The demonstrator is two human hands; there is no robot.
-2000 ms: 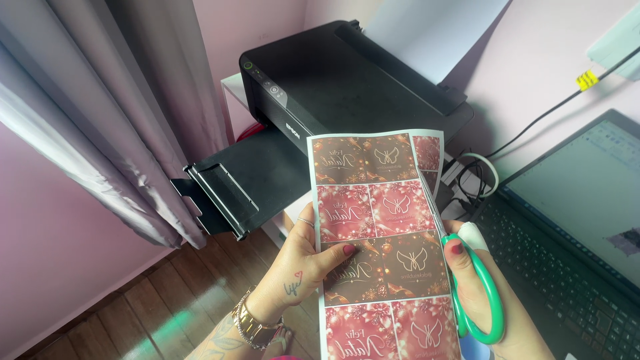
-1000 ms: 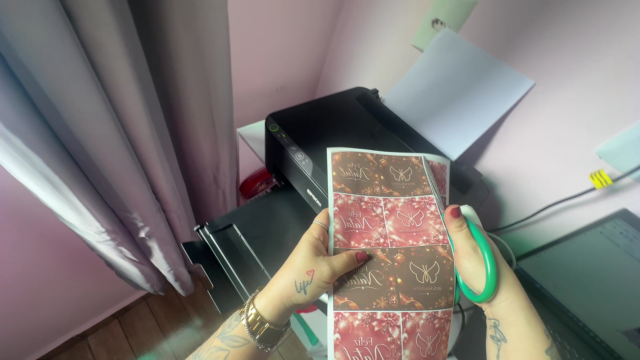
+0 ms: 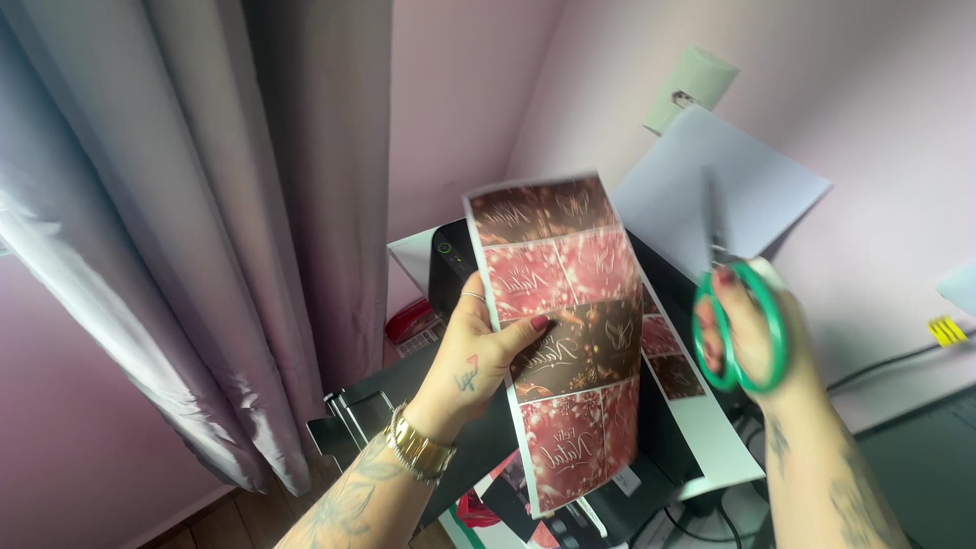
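Note:
My left hand (image 3: 488, 351) holds a printed paper sheet (image 3: 564, 305) by its left edge, thumb on the front. The sheet bears brown and pink panels with mirrored-looking lettering and butterfly outlines, and it bends slightly. To its right, my right hand (image 3: 743, 328) grips green-handled scissors (image 3: 717, 244), fingers in the loops, blades pointing up and blurred, apart from the sheet. A separate piece of paper (image 3: 720, 427) with a few small printed panels and a wide white margin lies behind, between the sheet and my right forearm.
A black printer (image 3: 450, 259) stands behind the sheet, with white paper (image 3: 724, 183) in its rear feed and its output tray (image 3: 366, 404) extended at lower left. Grey curtains (image 3: 229, 229) hang at left. A laptop (image 3: 923, 457) is at lower right, near a black cable (image 3: 877, 370).
My right hand has moved the scissors off the sheet to the right. The printed sheet now hangs from my left hand alone, and a separate cut piece shows behind it.

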